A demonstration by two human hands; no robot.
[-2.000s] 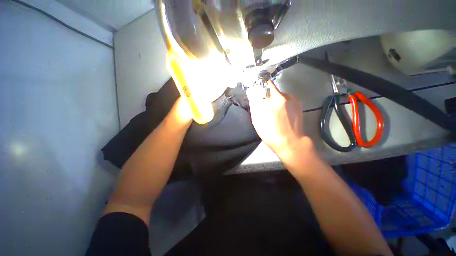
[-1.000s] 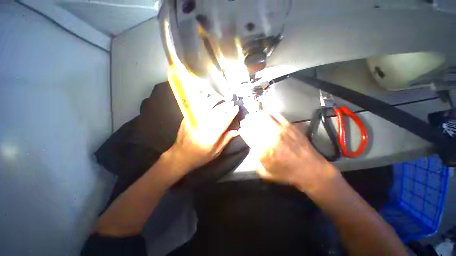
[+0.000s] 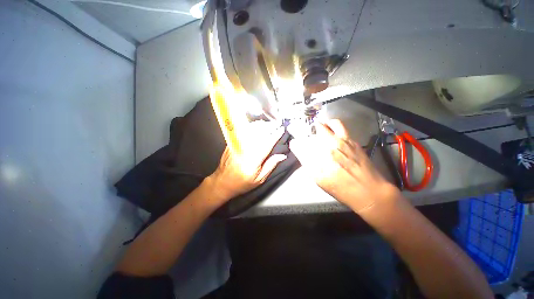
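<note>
A dark garment piece [image 3: 187, 157] lies on the machine table, left of and below the needle area. My left hand [image 3: 243, 166] is on the cloth beside the orange lamp, its fingertips reaching into the glare under the needle. My right hand [image 3: 334, 163] is right of the needle, its fingertips close to the presser foot [image 3: 313, 111]. Both sets of fingertips are washed out by the light, so their hold on the cloth is hidden. The sewing machine head [image 3: 398, 55] spans the top.
The orange lamp [image 3: 227, 120] stands left of the needle. Red and black handled scissors [image 3: 429, 169] lie right of my right hand. A dark strap [image 3: 433, 125] runs diagonally to the right. A blue crate [image 3: 495, 228] is at lower right. A pale wall [image 3: 64, 157] is at left.
My left hand has come out from behind the lamp onto the cloth near the needle. My right hand has shifted slightly and lies flatter. The camera view has moved a little.
</note>
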